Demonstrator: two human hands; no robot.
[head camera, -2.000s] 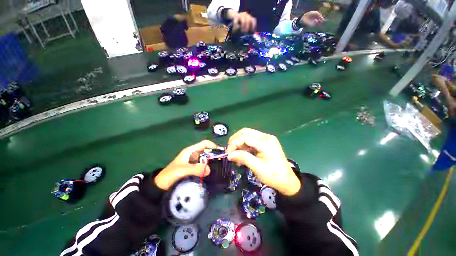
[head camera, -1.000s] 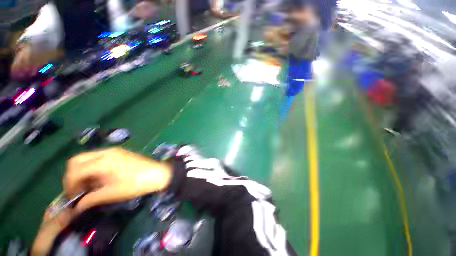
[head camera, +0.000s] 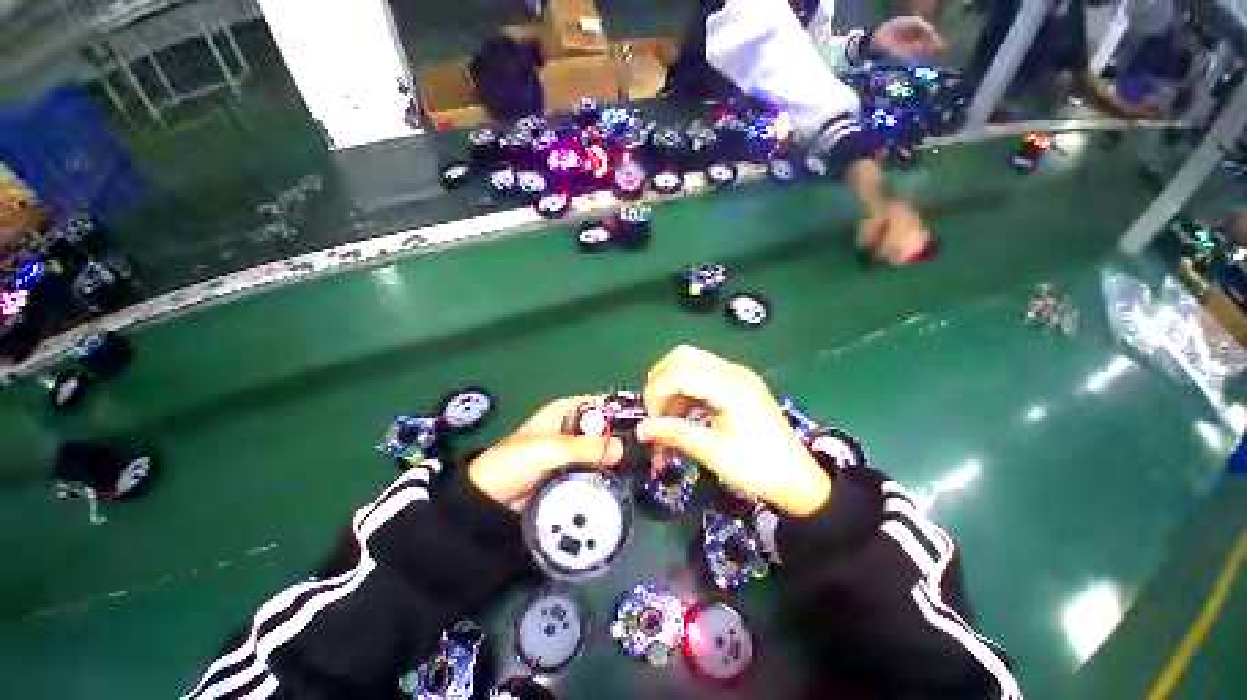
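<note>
A wheeled toy unit (head camera: 580, 522) is held between my two hands, its pale-hubbed wheel hanging below my left hand. My left hand (head camera: 533, 451) is bare and grips the dark body from the left. My right hand (head camera: 725, 435) pinches at the top of the same unit near a red wire; its fingertips partly hide the body. Waiting units lie close below my hands and forearms: a blue light board (head camera: 650, 622) beside a wheel glowing red (head camera: 718, 640), another wheel (head camera: 551, 630), and a light board (head camera: 734, 550) by my right wrist.
Single units lie on the green belt (head camera: 315, 356): one left (head camera: 110, 472), one beyond my hands (head camera: 704, 282). Past the pale rail (head camera: 342, 257) is a glowing pile (head camera: 588, 157). Another person's hand (head camera: 896, 233) reaches over the belt. A clear plastic bag (head camera: 1169, 321) lies right.
The view swung right and came back. Units on the belt sit further right, and more show at left. The person opposite now reaches onto the belt. My hands still hold a unit.
</note>
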